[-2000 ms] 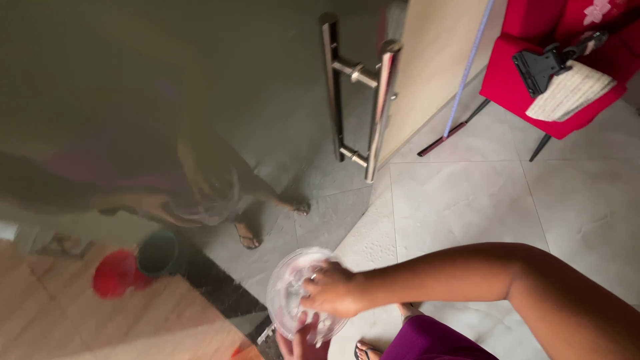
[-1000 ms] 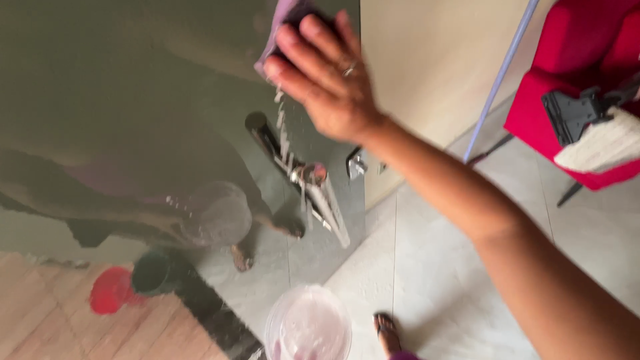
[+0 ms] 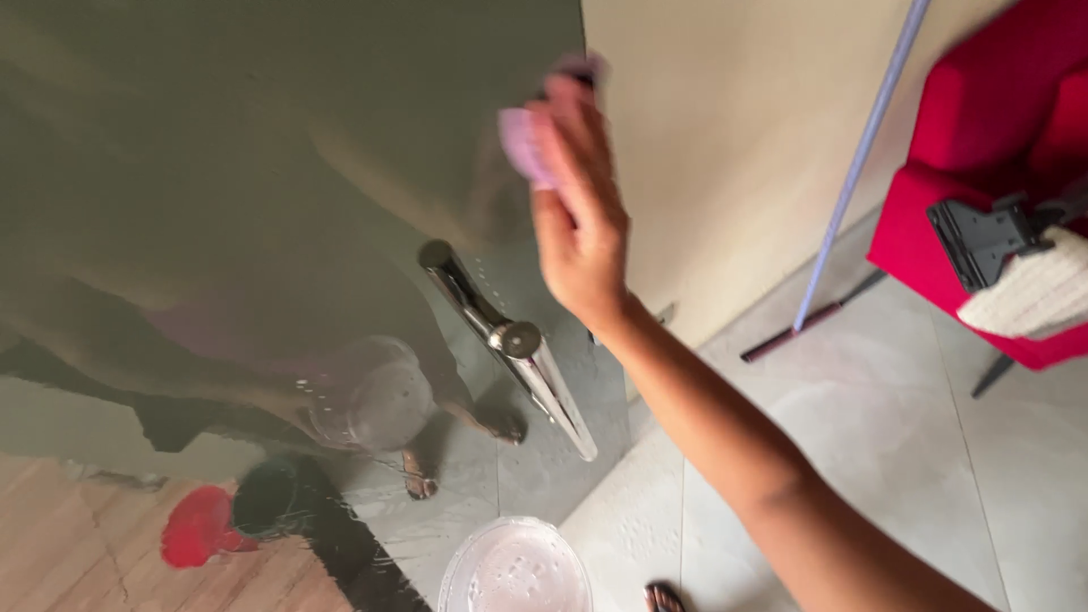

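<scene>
My right hand (image 3: 586, 212) holds a pinkish-purple cloth or sponge (image 3: 525, 146) against or close to the glass door (image 3: 255, 153), near its upper right edge; motion blurs both. Below the hand, a metal door pull handle (image 3: 520, 340) stands out from the glass. At the bottom, a clear plastic tub (image 3: 516, 568) contains pale, bubbly liquid. My left hand is not visible. Water drops and streaks show on the lower glass, along with a reflection of the tub and of feet.
A red chair (image 3: 909, 229) at the right bears a black clamp-like device (image 3: 977, 242) and a cream knitted cloth (image 3: 1033, 293). A floor squeegee (image 3: 790, 333) with a blue pole leans by the beige wall (image 3: 722, 127). Red and dark green containers appear lower left, through or reflected in the glass.
My right hand was in the tub two seconds ago, then was up at the glass with the purple cloth or sponge. Since then it has shifted toward the door's edge.
</scene>
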